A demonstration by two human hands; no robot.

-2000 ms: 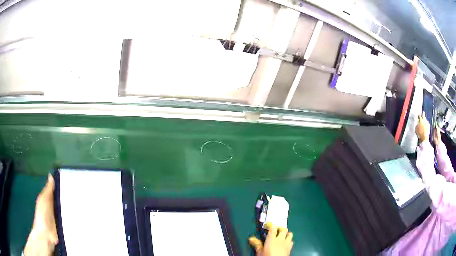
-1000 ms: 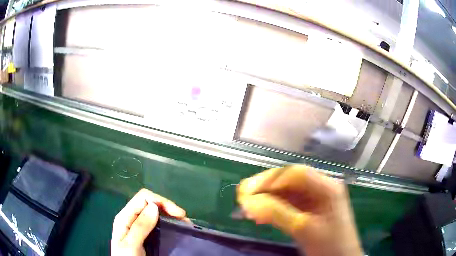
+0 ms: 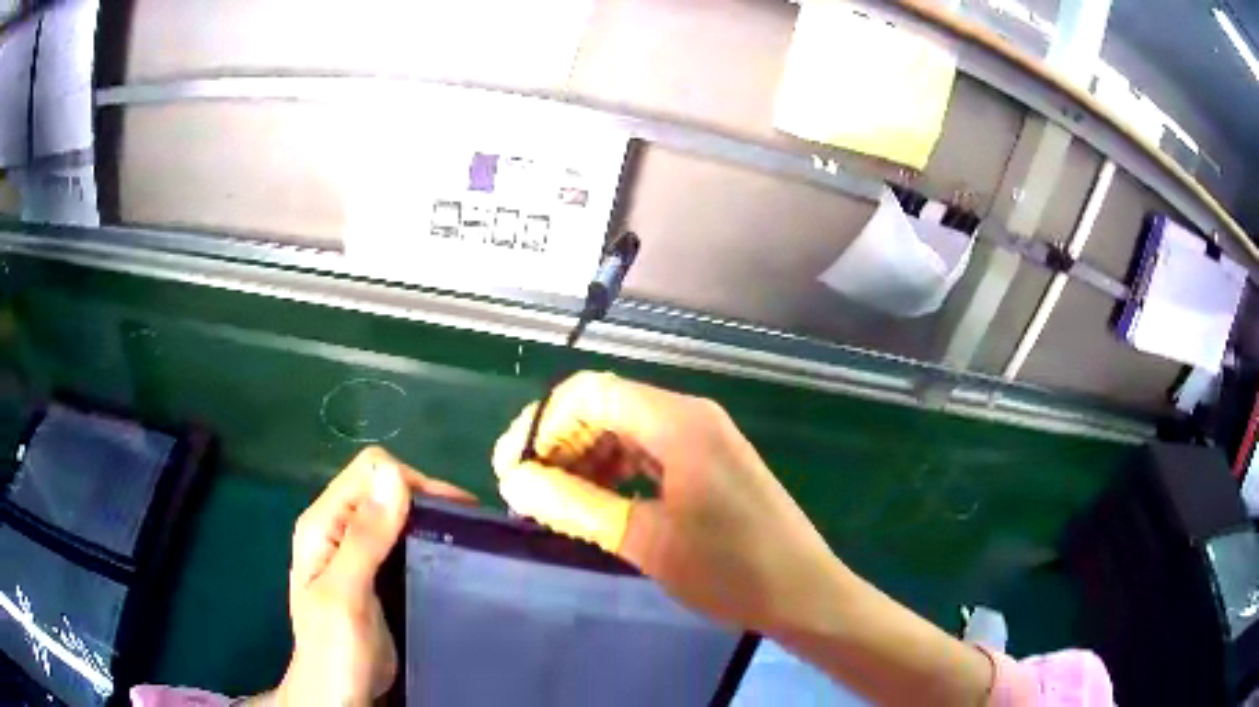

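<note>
A dark-bordered tablet with a greyish screen stands at the bottom centre. My left hand grips its left edge near the top corner. My right hand, with yellow-orange finger cots, is at the tablet's top edge and holds a thin dark lead. The lead rises from the fingers to a small dark plug or adapter above the hand. Its lower end is hidden by the fingers. A second screen, lit pale blue, shows partly beneath my right forearm.
Dark trays with tablets lie at the left. A black foam stack stands at the right. A small white piece lies on the green mat. Clipped papers and a purple-edged clipboard hang behind.
My right hand has moved left and down to the tablet's top edge, and the lead and plug now show clearly. The tablet's face is turned more into view. Earlier, my right hand was at the white piece.
</note>
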